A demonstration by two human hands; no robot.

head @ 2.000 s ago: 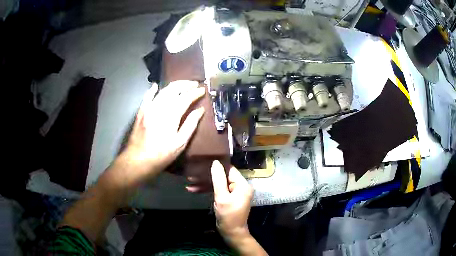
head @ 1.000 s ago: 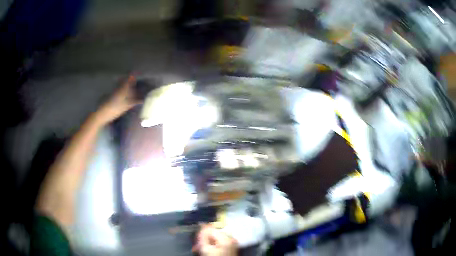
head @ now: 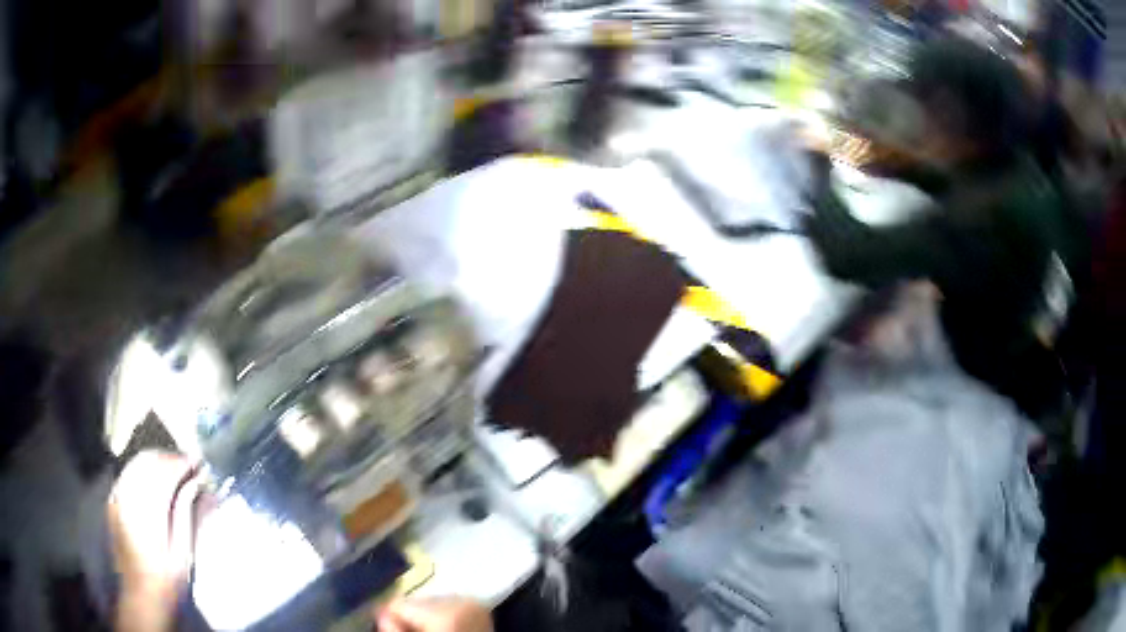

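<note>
The overlock machine (head: 333, 358) stands at the left, blurred, with its pale tension knobs facing the front. My left hand (head: 151, 525) is at the lower left beside a blinding white glare near the needle area; whether it holds fabric is hidden by blur. My right hand (head: 432, 614) is cut off by the bottom edge, below the machine, and its grip cannot be made out. A dark brown fabric pile (head: 593, 340) lies to the right of the machine with jagged stacked edges.
Yellow-black hazard tape (head: 729, 340) runs along the table's right side. Light grey cut panels (head: 864, 482) are piled at the lower right. A person in a dark top (head: 975, 222) is at the upper right near grey fabric. A pale thread tuft (head: 554, 580) hangs at the table's front edge.
The view has swung to the right, so the machine now sits at the left and the other person shows. My left hand has come from behind the lamp to beside the glare.
</note>
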